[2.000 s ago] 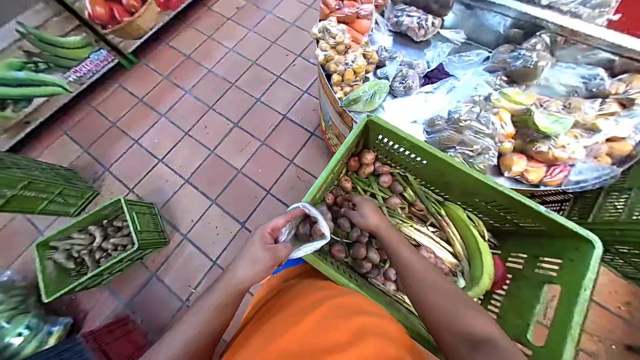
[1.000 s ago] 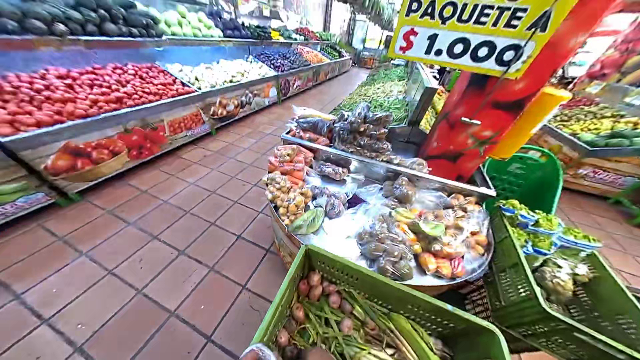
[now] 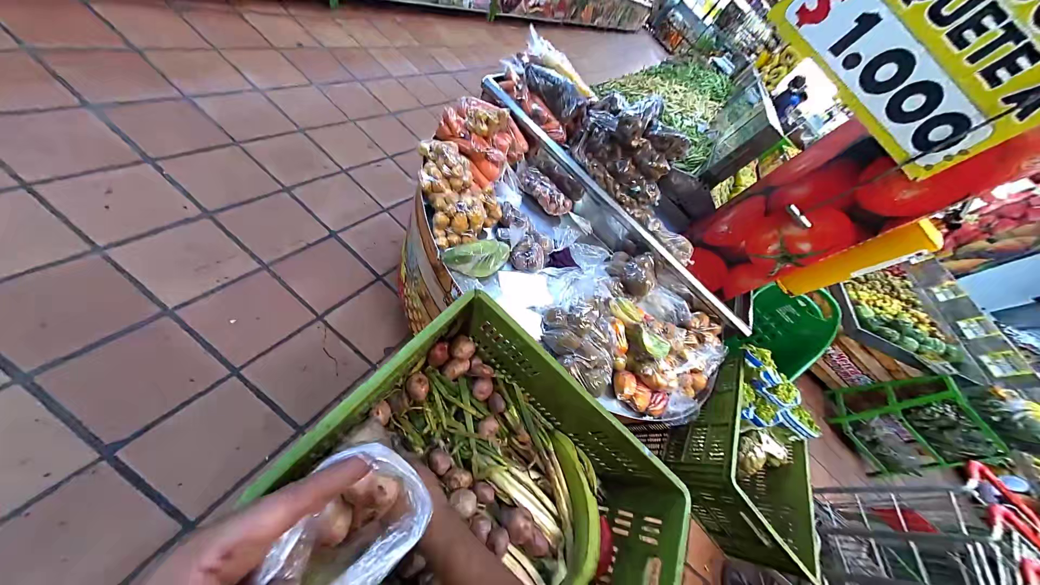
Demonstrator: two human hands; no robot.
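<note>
My left hand (image 3: pixel 260 516) grips the rim of a clear plastic bag (image 3: pixel 410 520) with several small potatoes (image 3: pixel 353 508) inside, at the bottom left. My right hand (image 3: pixel 394 455) is just behind the bag, over the near left part of a green plastic crate (image 3: pixel 569 406); the bag hides most of it, so its fingers and any hold cannot be told. In the crate lie loose small reddish potatoes (image 3: pixel 463 502), long green onions (image 3: pixel 487 455), a green plantain (image 3: pixel 578 512) and part of a red item (image 3: pixel 604 544).
Beyond the crate stands a round-fronted display (image 3: pixel 426 276) with bagged vegetables (image 3: pixel 642 349). Right of it are another green crate (image 3: pixel 772 504), a shopping cart (image 3: pixel 910 528) and a hanging price sign (image 3: pixel 902 73). Tiled floor (image 3: pixel 162 268) spans the left.
The view has swung up, then partly back down and tilted. My left hand and the bag, largely out of view one second ago, show again at the bottom left.
</note>
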